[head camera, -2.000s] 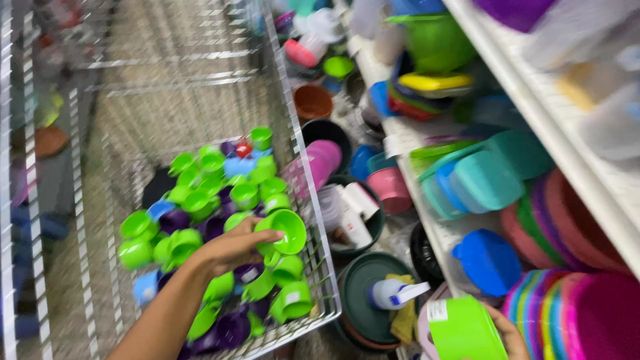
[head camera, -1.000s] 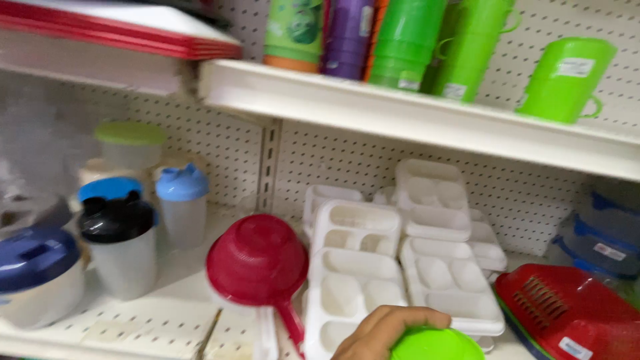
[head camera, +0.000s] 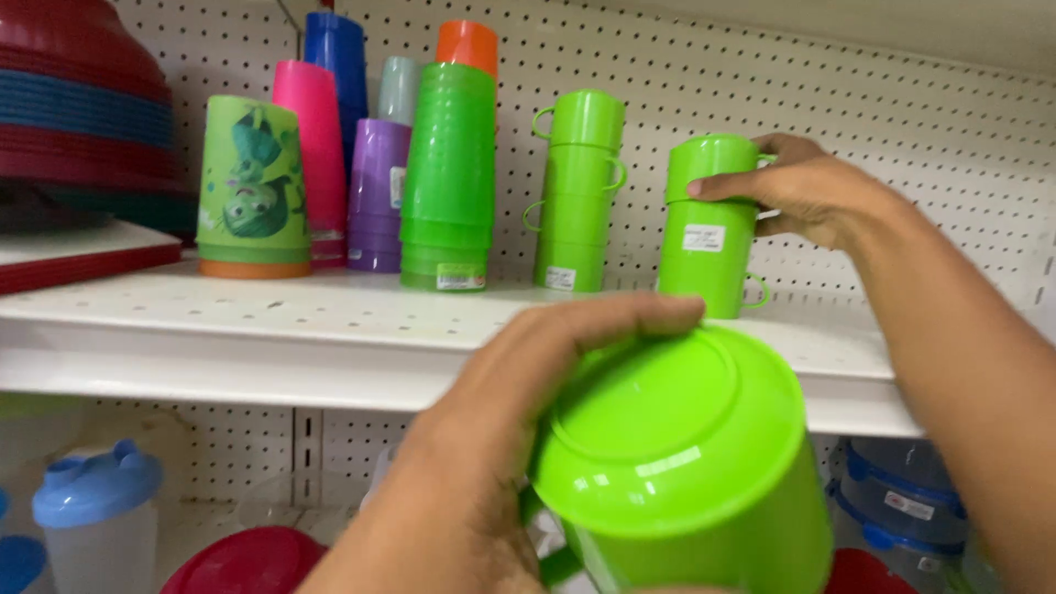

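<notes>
My left hand (head camera: 495, 429) grips a lime green plastic mug (head camera: 668, 437) close to the camera, upside down with its base facing up; its lower part runs out of the frame. Up on the shelf at right, my right hand (head camera: 792, 186) holds the top of a short stack of upside-down lime green mugs (head camera: 714, 165), thumb on the front, fingers behind by the handle. The lower mug of that stack bears a white label. Left of it stands a taller stack of lime green mugs (head camera: 582, 190), handles pointing different ways.
The white shelf (head camera: 247, 313) also carries green tumblers (head camera: 448, 165), purple tumblers (head camera: 379, 194), a pink one (head camera: 313, 148) and a cartoon-printed cup (head camera: 252, 181). Stacked bowls (head camera: 82, 107) stand at far left. Below are a blue-lidded shaker (head camera: 99, 495) and clear containers with blue clips (head camera: 899, 503).
The view has swung from a cart of mugs up to the shelves. My right hand, out of frame a second ago, is now at the shorter mug stack.
</notes>
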